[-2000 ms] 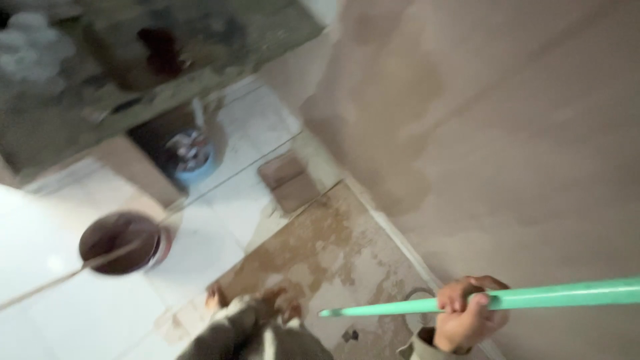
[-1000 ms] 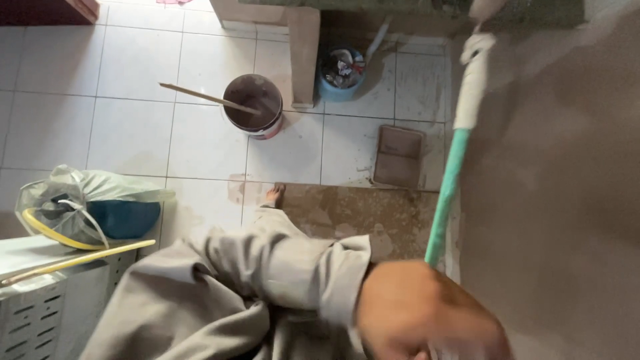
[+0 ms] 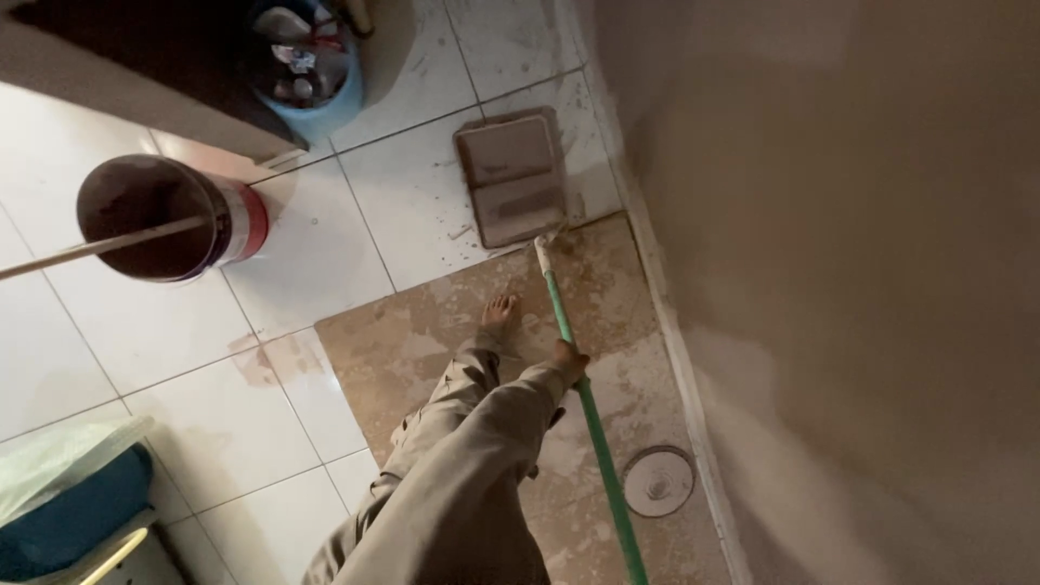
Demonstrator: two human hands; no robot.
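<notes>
My left hand (image 3: 571,363), at the end of a long beige sleeve, is closed around a green pole (image 3: 601,443). The pole runs from the bottom edge up to a whitish end section (image 3: 543,255). That end lies by the lower right corner of a rectangular paint tray (image 3: 512,180) coated in brown; what is fitted at its tip is too blurred to tell. My right hand is out of view. A bare foot (image 3: 500,311) rests on a brown-stained sheet on the floor (image 3: 406,345), left of the pole.
A large bucket (image 3: 231,223) holding a wooden stick (image 3: 89,250) stands on white tiles at left. Beyond it is a light blue bucket (image 3: 325,118) of mixed items. A brownish wall (image 3: 837,268) rises at right, near a round floor drain cover (image 3: 658,481). A blue container (image 3: 89,512) sits lower left.
The pole's whitish end has come down from the top of the view to beside the tray. My left hand, large at the bottom edge one second ago, is now farther out along the pole.
</notes>
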